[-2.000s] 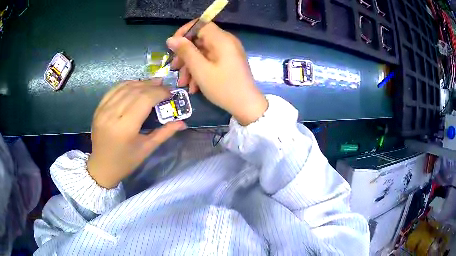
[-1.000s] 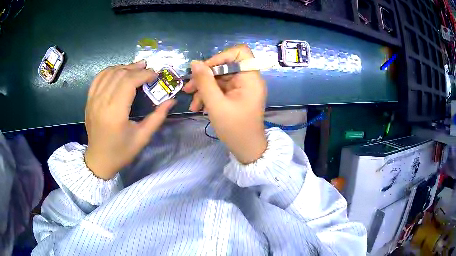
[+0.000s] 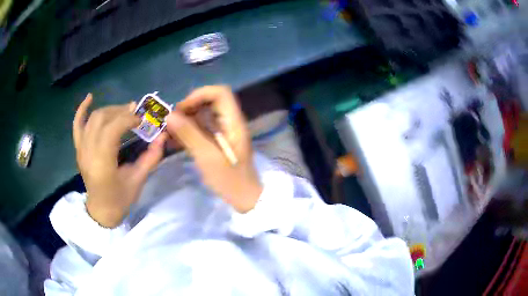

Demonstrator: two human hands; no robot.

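Observation:
The frame is blurred. My left hand (image 3: 113,156) holds a watch housing (image 3: 151,118) by its edges, open side up, with yellow patches and a pale rectangle inside. My right hand (image 3: 217,144) is at the housing's right side, its fingertips close to or touching the rim. It holds tweezers (image 3: 226,148); their cream grip shows across the palm and their tips are hidden. A second watch housing (image 3: 205,47) lies on the green mat beyond my hands. A third housing (image 3: 25,150) lies at the far left.
The green mat (image 3: 260,40) runs across the bench. A black foam tray (image 3: 116,34) is at the back and another dark foam tray (image 3: 411,29) at the upper right. A white-grey machine (image 3: 399,167) stands at the right, with a red and a green button low on it.
The view has turned and swung right, showing more of the machine. The right hand's tweezers have swung from pointing across to lying down along the palm. The housing stays in the left hand.

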